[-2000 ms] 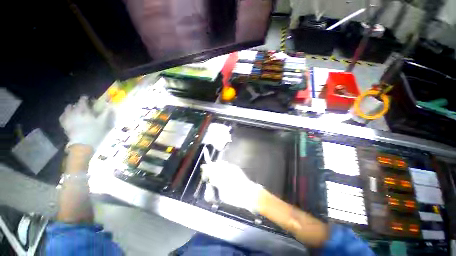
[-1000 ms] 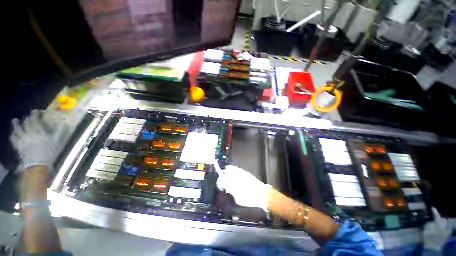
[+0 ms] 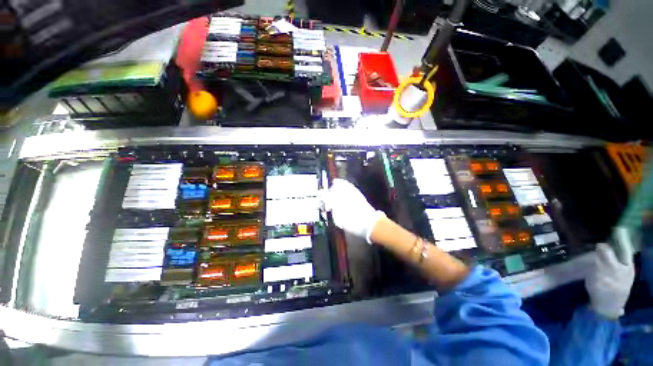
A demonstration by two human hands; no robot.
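A large dark circuit board (image 3: 193, 214) lies in its black carrier between the rails, with white heatsinks (image 3: 291, 198), orange-lit transformers (image 3: 236, 232) and blue blocks (image 3: 180, 256). My right hand (image 3: 352, 209), in a white glove, is at the board's right edge beside the upper heatsink. Its fingers are closed in a pen grip; the slim white marker pen barely stands out against the white heatsink. My left hand is out of the picture.
A second board (image 3: 476, 204) lies to the right, with a coworker's gloved hand (image 3: 610, 280) near it. Behind the back rail (image 3: 250, 136) are another board (image 3: 265, 50), an orange ball (image 3: 202, 104), a red bin (image 3: 376, 80), a yellow ring (image 3: 414, 95) and black trays (image 3: 501, 82).
The view has swung left and down to face the board. My left hand has left the picture. My right hand has moved up along the board's right edge. The coworker's hand shows more fully.
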